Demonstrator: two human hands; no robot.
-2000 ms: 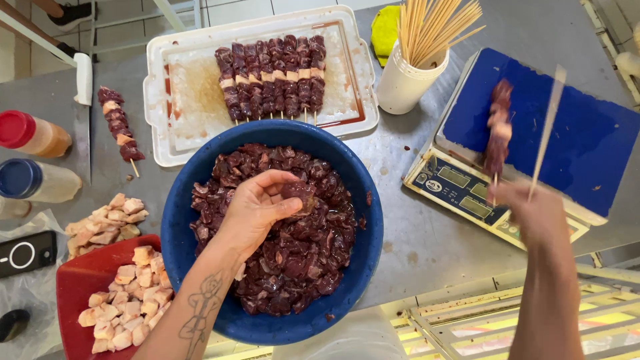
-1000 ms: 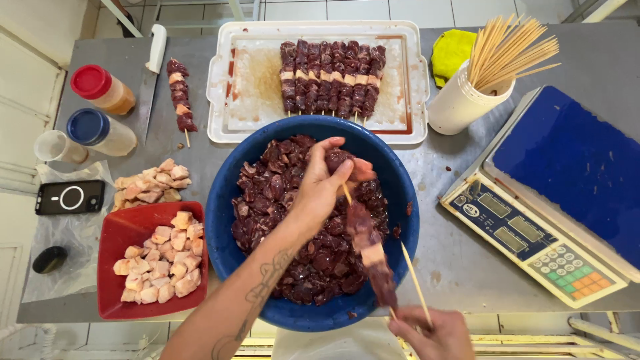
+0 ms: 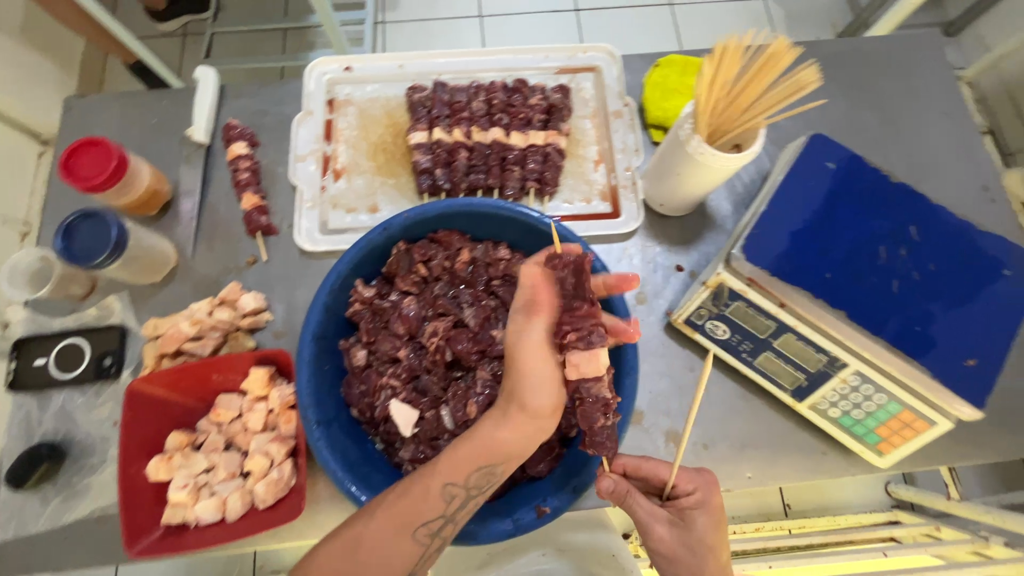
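A skewer of dark red meat with one pale fat piece (image 3: 586,364) stands over the right side of the blue basin (image 3: 320,400), which is filled with cut meat (image 3: 440,320). My left hand (image 3: 544,336) is wrapped around its upper part, the pointed tip showing above. At its lower end, my right hand (image 3: 668,508) pinches the stick and also holds a bare wooden skewer (image 3: 690,424). Several finished skewers (image 3: 488,140) lie side by side on the white tray (image 3: 352,72). Pale fat cubes (image 3: 228,448) fill the red bowl (image 3: 136,480).
Left side: a knife (image 3: 192,160), a single skewer (image 3: 246,176), lidded jars (image 3: 116,176), fat strips (image 3: 208,324) and a phone (image 3: 68,358). Right side: a white container (image 3: 688,164) of bare skewers, a yellow cloth (image 3: 668,92) and a scale (image 3: 872,280). Someone's shoe (image 3: 178,12) shows beyond the table.
The loaded skewer has come from over the scale to the basin, carried by my right hand. My left hand has closed around its upper part. A pale piece now shows on the basin's meat.
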